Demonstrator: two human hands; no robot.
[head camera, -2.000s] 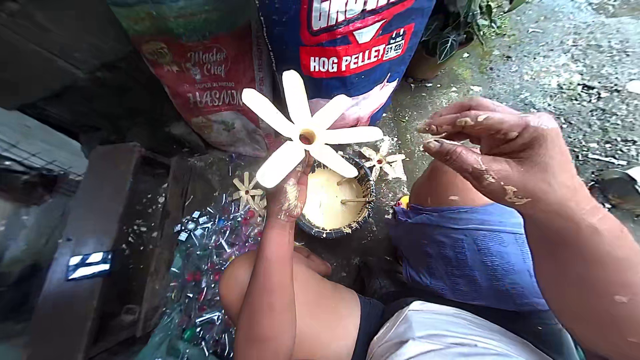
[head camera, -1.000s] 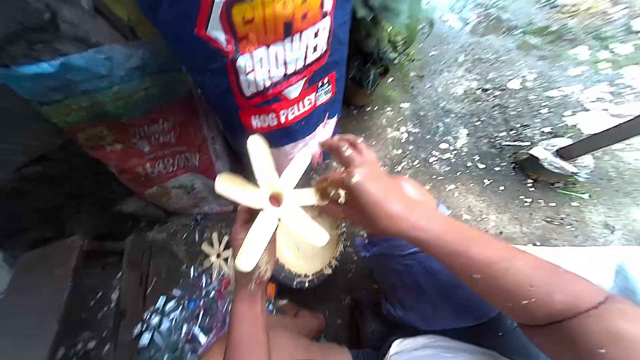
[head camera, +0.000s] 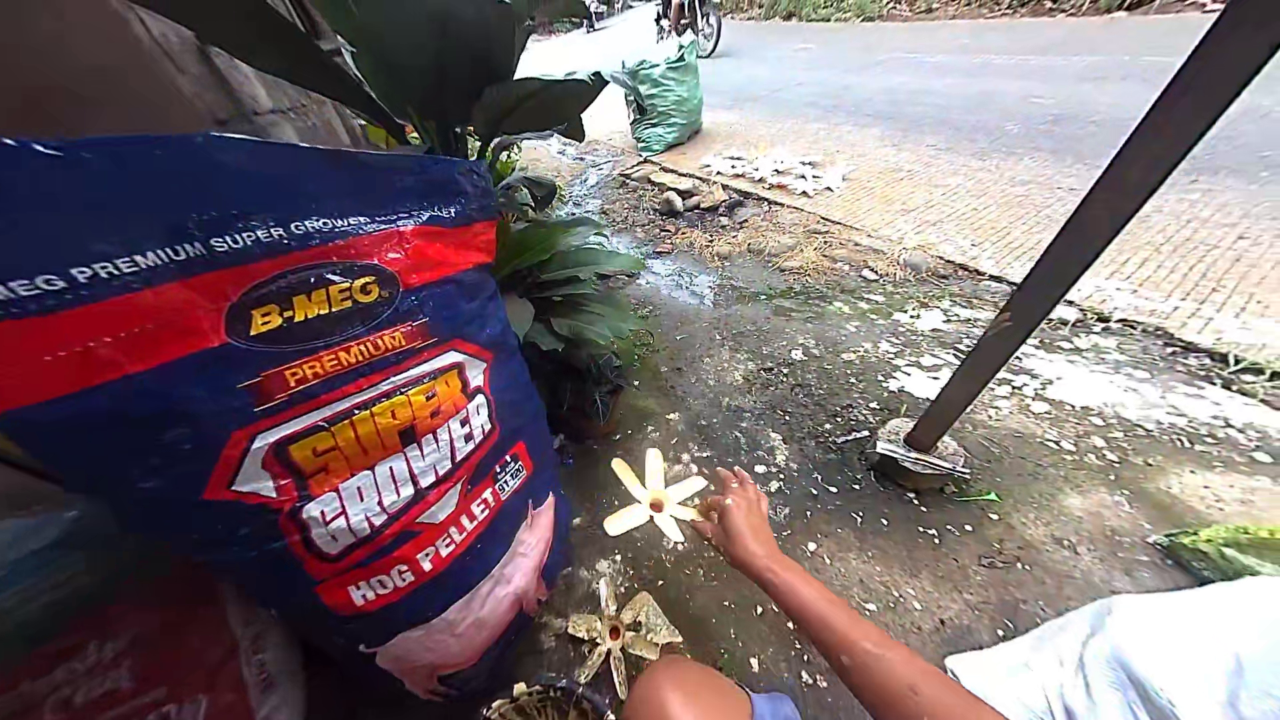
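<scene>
My right hand (head camera: 738, 518) reaches out over the wet concrete ground, its fingers at one petal of a pale flower-shaped piece (head camera: 655, 496) with several petals and a hole in its middle. Whether the piece rests on the ground or is held just above it, I cannot tell. Nearer to me, beside my knee, lies a second, browner flower-shaped piece (head camera: 614, 633). The rim of a dark container (head camera: 548, 702) shows at the bottom edge. My left hand is out of view.
A blue feed sack (head camera: 400, 450) stands at the left, beside leafy plants (head camera: 570, 270). A slanted metal post (head camera: 1060, 250) rises from a small base at the right. Farther off are a green sack (head camera: 664, 98), more pale flower shapes (head camera: 780, 171) and a motorcycle (head camera: 706, 28) on the road.
The pale flower-shaped piece was in my left hand before; now it is out over the ground at my right hand's fingers. The view has swung up toward the road.
</scene>
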